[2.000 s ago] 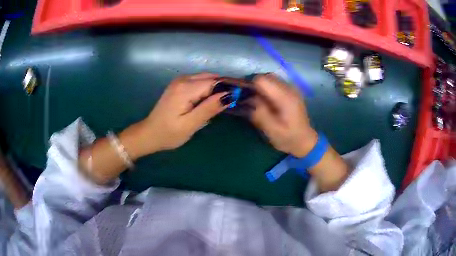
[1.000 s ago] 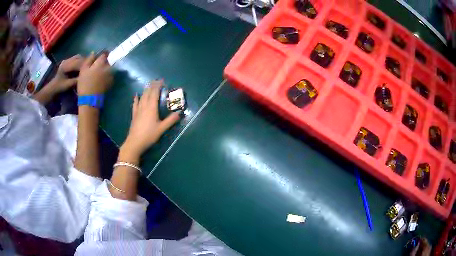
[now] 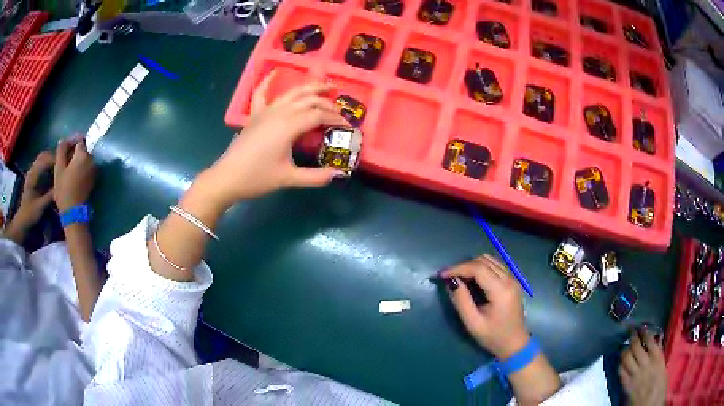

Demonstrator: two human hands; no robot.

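My left hand (image 3: 266, 151), with thin bracelets, grips a silver-rimmed watch housing (image 3: 340, 151) between thumb and fingers. White and gold parts show on the housing. The hand is over the near left edge of the large red foam tray (image 3: 405, 127), whose pockets hold several black display modules (image 3: 467, 158) with orange-gold flex. My right hand (image 3: 492, 305), with a blue wristband, is low over the green mat, thumb and index tips close together. A dark patch lies between them; whether it is a held part is unclear.
A blue stick (image 3: 504, 254) and a small cream-white piece (image 3: 394, 306) lie on the mat. Several housings (image 3: 583, 282) and a dark-faced device (image 3: 623, 302) lie at right, near another person's hand (image 3: 645, 369) and a second red tray (image 3: 695, 365). A co-worker's hands (image 3: 73, 178) are at far left.
My left hand has gone from the mat beside the housing to the tray's edge, now gripping a housing. My right hand has come into view. The view has shifted right.
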